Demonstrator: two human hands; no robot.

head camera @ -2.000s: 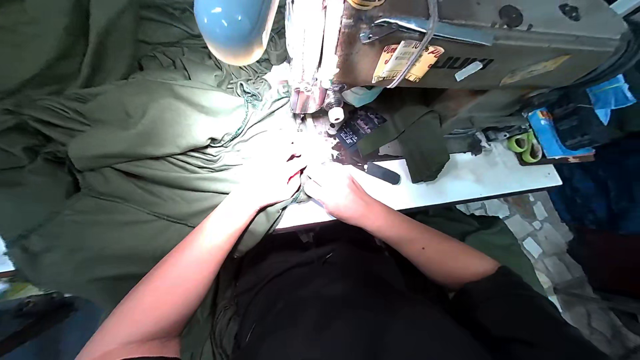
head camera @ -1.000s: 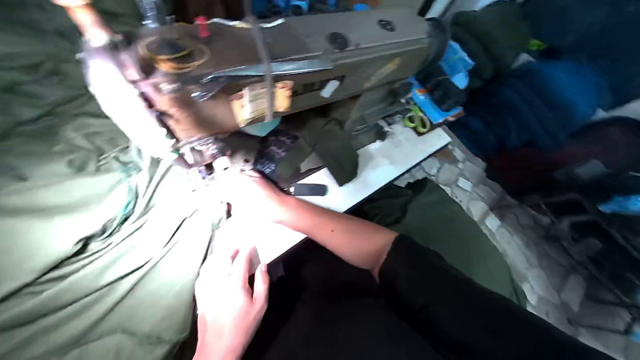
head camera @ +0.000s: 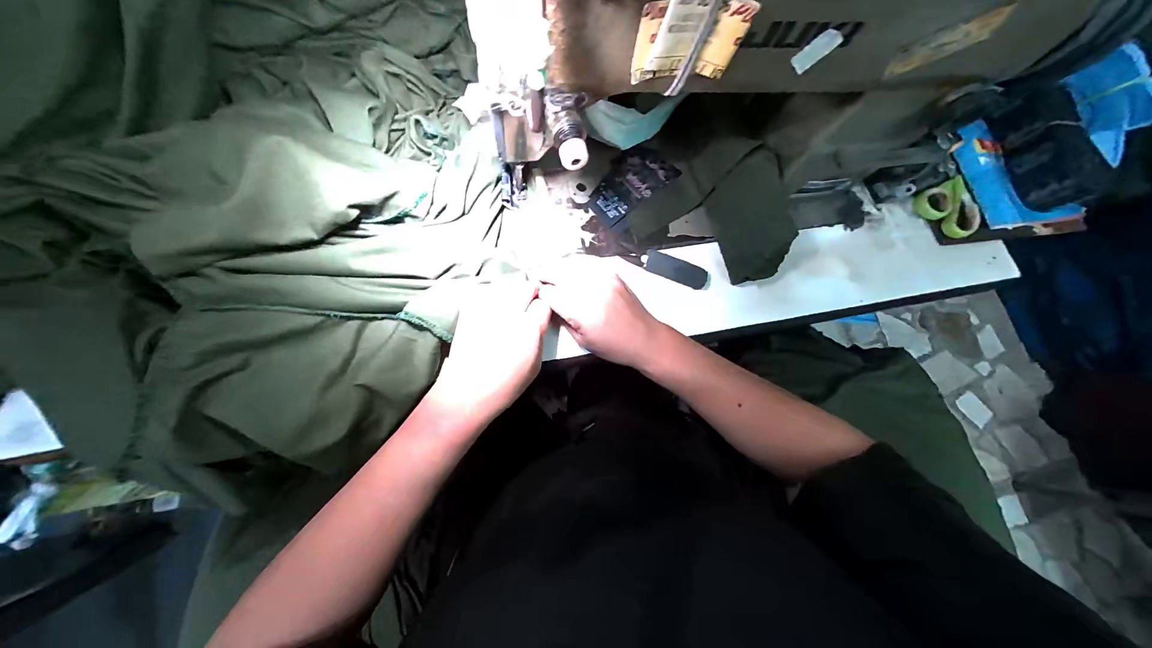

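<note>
Olive green fabric [head camera: 297, 261] with a stitched seam lies in folds left of the sewing machine [head camera: 837, 54] and hangs off the table. My left hand [head camera: 495, 337] is closed on the fabric's edge just below the needle area. Beside it, my right hand [head camera: 598, 306] pinches the same edge, fingertips almost touching those of the left. The presser foot [head camera: 513, 184] is above both hands, under a very bright light that washes out the cloth there. Exactly what lies between the fingertips is hard to see.
A small dark object [head camera: 675, 269] lies on the white tabletop [head camera: 828, 270] right of my hands. Dark green cloth scraps [head camera: 747, 216] are under the machine arm. Scissors with green handles [head camera: 949, 207] rest at the far right, by a blue packet [head camera: 990, 180]. Green cloth hangs below the table's edge.
A second ago my hands were apart, the left one nearer the body with spread fingers and the right by the needle area. Now they are together on the fabric. The view has swung back left.
</note>
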